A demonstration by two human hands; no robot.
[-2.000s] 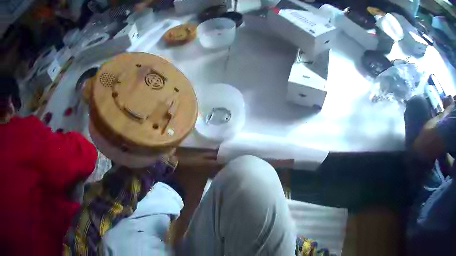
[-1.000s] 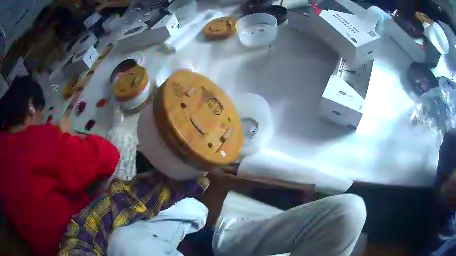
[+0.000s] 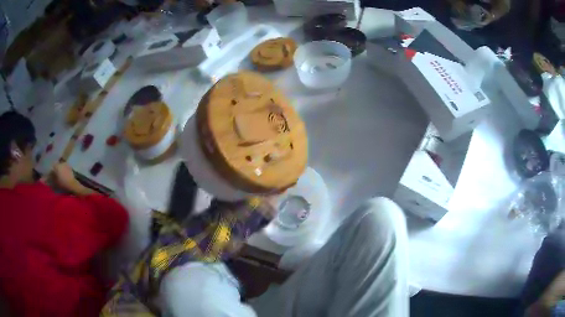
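A round device with a white body (image 3: 197,151) and a wood-look end (image 3: 254,133) is held up at centre left, its tan face tilted towards me. The face shows a ring-shaped vent, small holes and a recessed area. My left hand (image 3: 270,202) is under its lower edge, at the end of a plaid sleeve; most of it is hidden behind the device. My right hand is not in view.
A white tub (image 3: 296,210) sits below right of the device. Another tan-topped unit (image 3: 148,129) stands left. White cartons (image 3: 443,90), a clear cup (image 3: 322,65) and plastic bags (image 3: 533,198) lie on the sheeted table (image 3: 372,130). A person in red (image 3: 56,241) sits left.
The view has shifted. The device has turned, so its vent and recess sit at a different angle. The plaid sleeve lies further right under it.
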